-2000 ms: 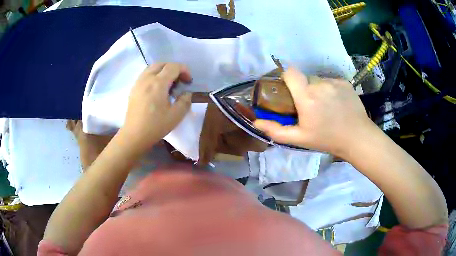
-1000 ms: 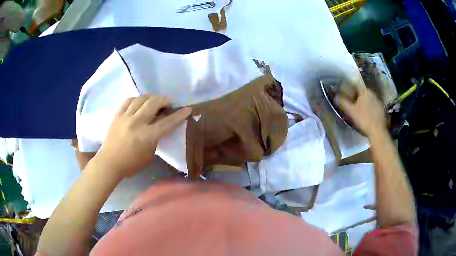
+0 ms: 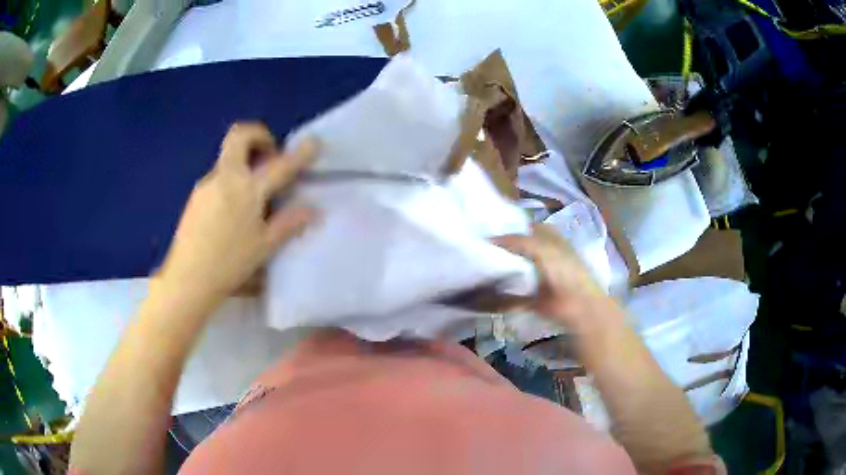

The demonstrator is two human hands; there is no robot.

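Note:
A jacket body panel (image 3: 371, 232), white interfacing side up with brown parts at its right, is held above the table in front of me. My left hand (image 3: 239, 199) grips its left edge, partly over the navy padded board. My right hand (image 3: 547, 274) is blurred and holds its lower right part; the fingers are partly hidden by cloth. The steam iron (image 3: 649, 148) stands at the table's right edge, with no hand on it.
The navy pressing board (image 3: 121, 158) lies at left on the white-covered table (image 3: 519, 37). A brown scrap (image 3: 391, 37) and a slim metal item (image 3: 350, 14) lie at the back. More white and brown pieces (image 3: 691, 320) lie at right. Dark equipment stands beyond the iron.
My right hand has let go of the iron at the right edge and come back to the panel. The panel has been lifted and turned, its left part drawn off the navy board.

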